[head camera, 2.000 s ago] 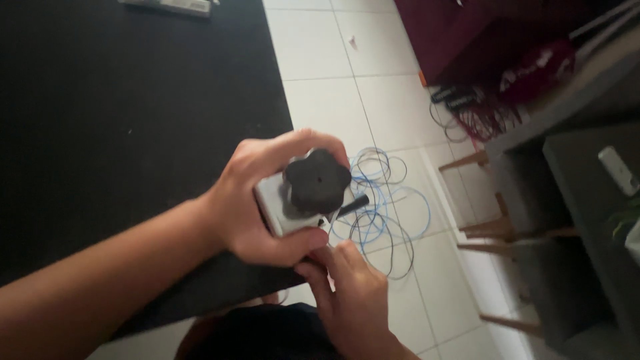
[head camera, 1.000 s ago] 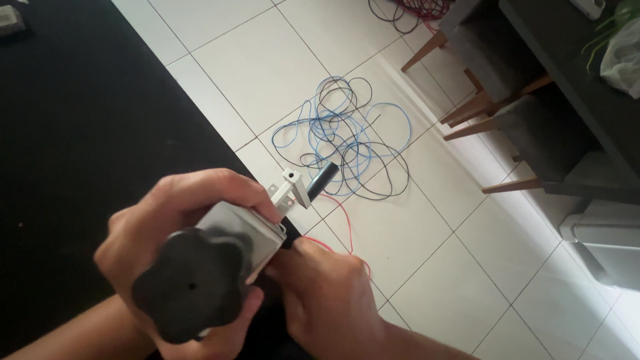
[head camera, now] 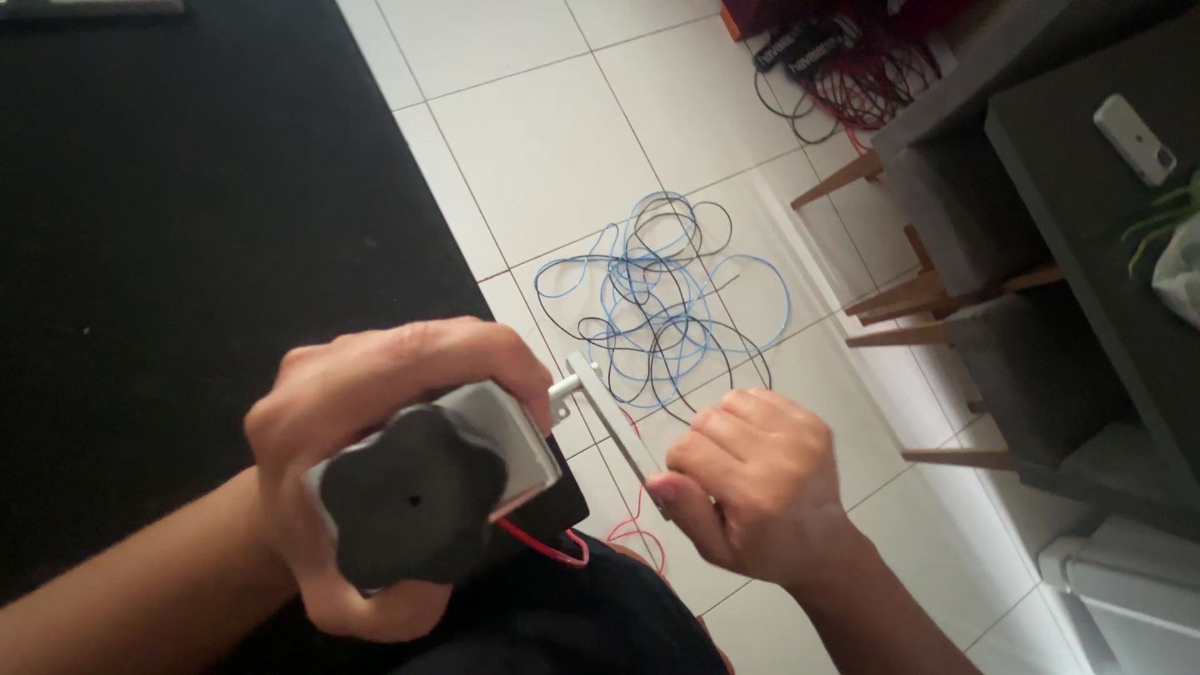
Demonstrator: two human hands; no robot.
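Observation:
My left hand is wrapped around a grey boxy hand-cranked device with a large black lobed knob facing the camera. From its far right side a shaft carries a flat grey crank arm. The fingers of my right hand close on the crank's lower end, where its handle is hidden by them. A red wire comes out from beneath the device near my lap. The device's underside is hidden.
A black table lies at the left. Tangled blue and black wires spread over the tiled floor. Chairs with wooden legs stand at the right, beside a dark table bearing a white phone. More red and black cords lie farther back.
My right hand has moved out to the right from close against the device and now holds the crank. The crank arm shows at a different angle. The view has shifted.

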